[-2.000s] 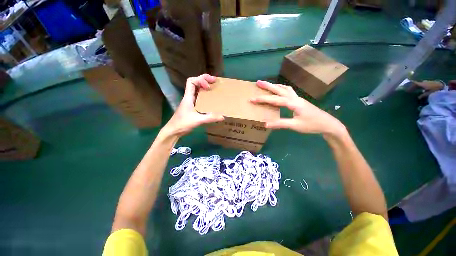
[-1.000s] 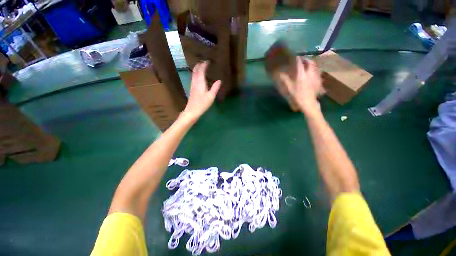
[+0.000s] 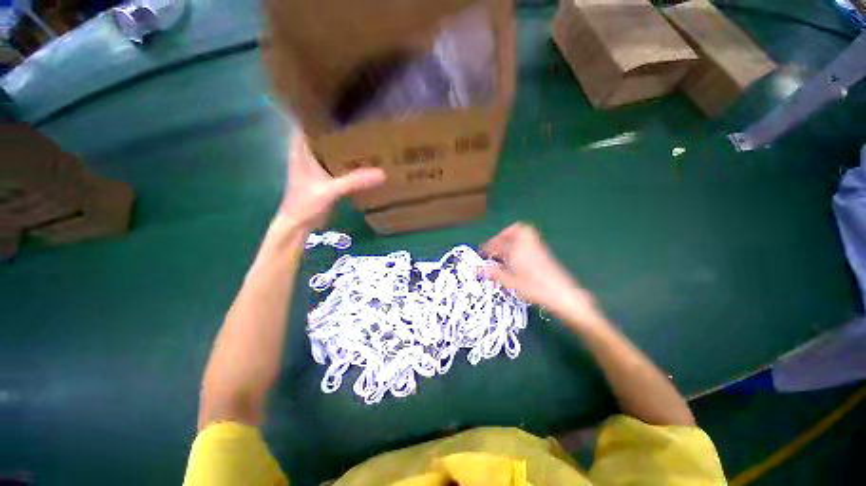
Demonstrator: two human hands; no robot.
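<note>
An open brown product carton with dark print stands in front of me, its flap raised. A greyish item in clear plastic shows inside it. My left hand grips the carton's left side, thumb across its printed front. A tangled pile of white looped cables lies below the carton. My right hand is at the pile's upper right edge, slightly blurred, its fingers bent at the cables. I cannot tell whether it holds one. Another plain brown carton face shows low behind the printed one.
Two closed cartons stand side by side at the far right, near a slanting grey metal post. More cartons stand at the left. A small white cable bundle lies beside the pile. A blue-grey sleeve shows at the right edge.
The closed carton I held now stands with the other at the far right. An open carton has come forward in my left hand. My right hand has moved back to the cable pile.
</note>
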